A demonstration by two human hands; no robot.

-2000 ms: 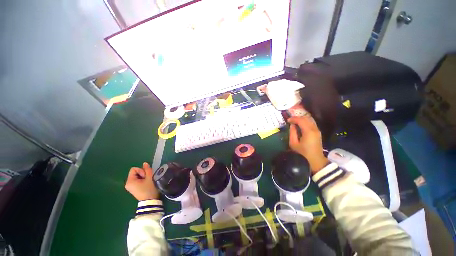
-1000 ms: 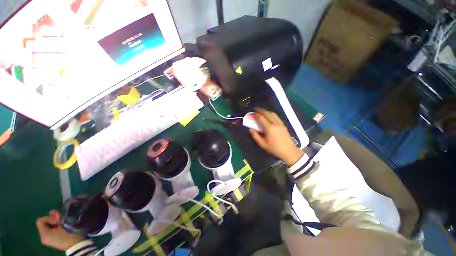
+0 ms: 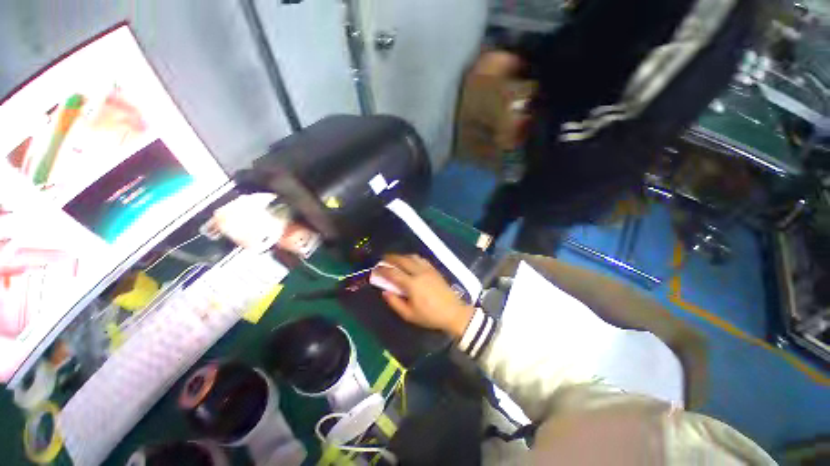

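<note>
My right hand (image 3: pixel 425 293) rests over the white mouse (image 3: pixel 386 278) on the dark area right of the keyboard (image 3: pixel 173 350). The fingers cover most of the mouse. Several white security cameras with black round fronts stand along the bench's near edge. The nearest to my hand (image 3: pixel 312 354) has a white foot and looped cable. Another camera (image 3: pixel 227 400) shows a pinkish lens ring. A further one is cut off by the bottom edge. The monitor (image 3: pixel 100 173) shows coloured panes and one teal pane. My left hand is out of the picture.
A black case (image 3: pixel 350 168) stands behind the mouse, with a white strip (image 3: pixel 435 248) running down beside it. A pale bundle (image 3: pixel 247 221) lies at the keyboard's end. A yellow tape roll (image 3: pixel 43 432) is lower left. A person in dark clothes (image 3: pixel 605 118) is beyond the bench.
The view has swung right. My right hand has moved from the keyboard's end onto the mouse. My left hand has left the picture. A person has appeared at upper right.
</note>
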